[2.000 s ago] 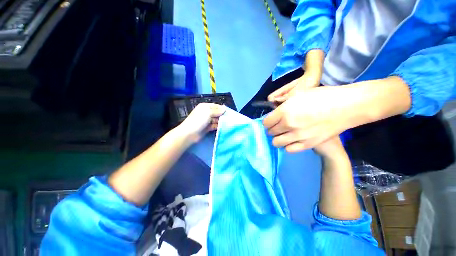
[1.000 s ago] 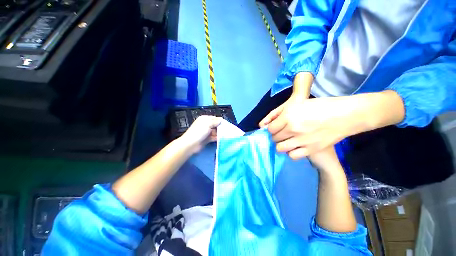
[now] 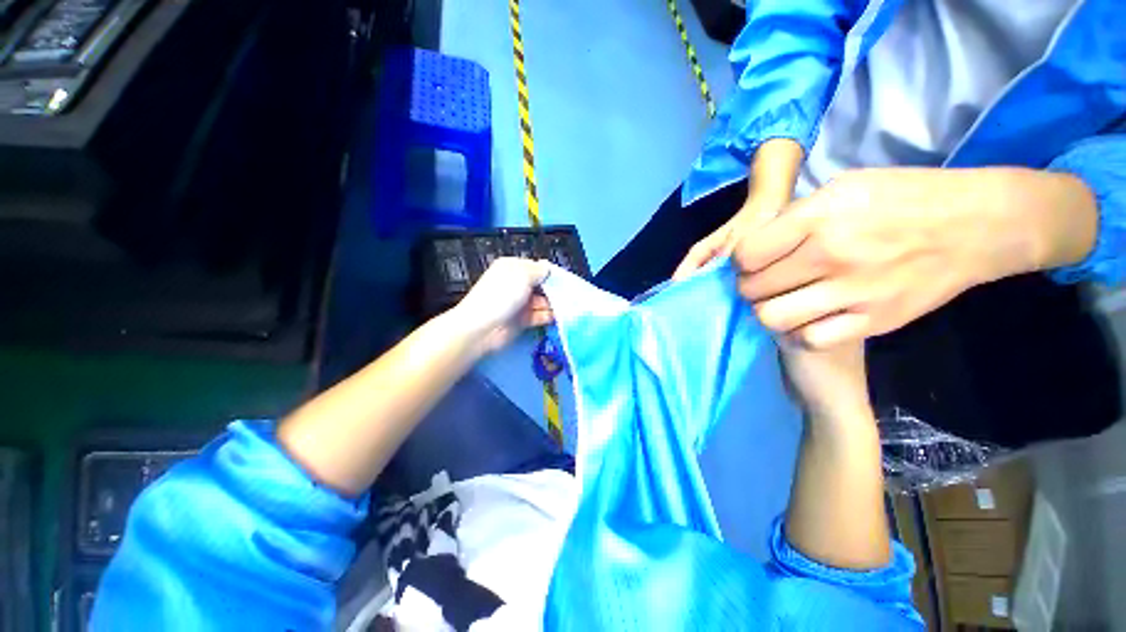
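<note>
The bright blue smock [image 3: 642, 432] with a white edge is stretched up over my lap. My left hand [image 3: 504, 303] pinches its white-edged corner at the centre. My right hand [image 3: 821, 370] is raised at the right, mostly hidden behind a coworker's hand; its fingers do not show, so I cannot tell if they hold the cloth. The coworker's near hand [image 3: 852, 259] pinches the smock's upper edge. The coworker's other hand [image 3: 747, 228] is just behind, also at the cloth edge.
A blue plastic stool [image 3: 435, 136] stands beyond my left hand. A black tray with phones [image 3: 451, 266] is behind that hand. Stacked black trays [image 3: 185, 210] rise at the left above a green mat [image 3: 161, 401]. Cardboard cartons [image 3: 975, 543] and clear plastic wrap [image 3: 932, 451] are at the lower right.
The coworker's near hand has moved right and pulled the smock's edge out to the right, opening the cloth wider. The dark tool seen earlier in the coworker's fingers no longer shows. My left hand keeps its pinch.
</note>
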